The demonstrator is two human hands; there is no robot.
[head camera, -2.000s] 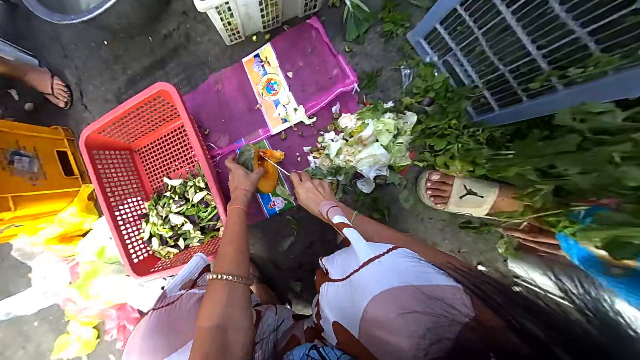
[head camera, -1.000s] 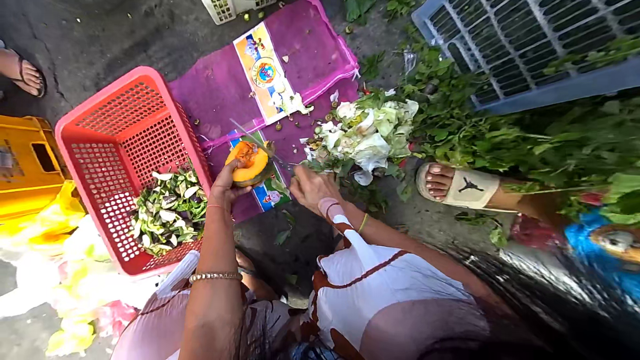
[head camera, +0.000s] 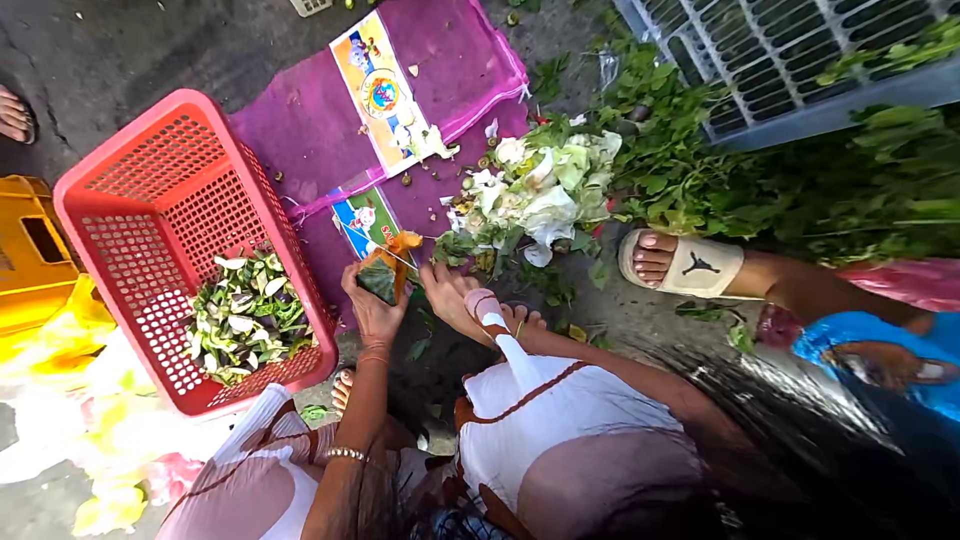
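Observation:
My left hand (head camera: 376, 304) holds a piece of squash (head camera: 381, 274) with dark green rind and orange flesh, rind turned up. In my right hand (head camera: 452, 294) is a thin-bladed knife (head camera: 399, 259), its blade against the orange flesh; the handle is hidden in the fingers. A strip of orange flesh or pulp stands up at the blade. Beneath lies a purple mesh sack (head camera: 300, 127) with printed panels. Left of my hands, a red perforated plastic basket (head camera: 196, 101) holds cut green and white vegetable pieces (head camera: 251, 315). A heap of pale leaves and trimmings (head camera: 551, 195) lies to the right.
A grey plastic crate (head camera: 795, 124) stands at the upper right among leafy greens (head camera: 690, 176). Another person's sandalled foot (head camera: 686, 262) is right of the heap. A yellow crate (head camera: 30, 247) and bright plastic bags (head camera: 97, 405) lie left of the basket. Another foot shows at the far left.
A second ago the squash's orange cut face was up; now the green rind faces up. The knife blade, raised above the cut face then, is now against the flesh.

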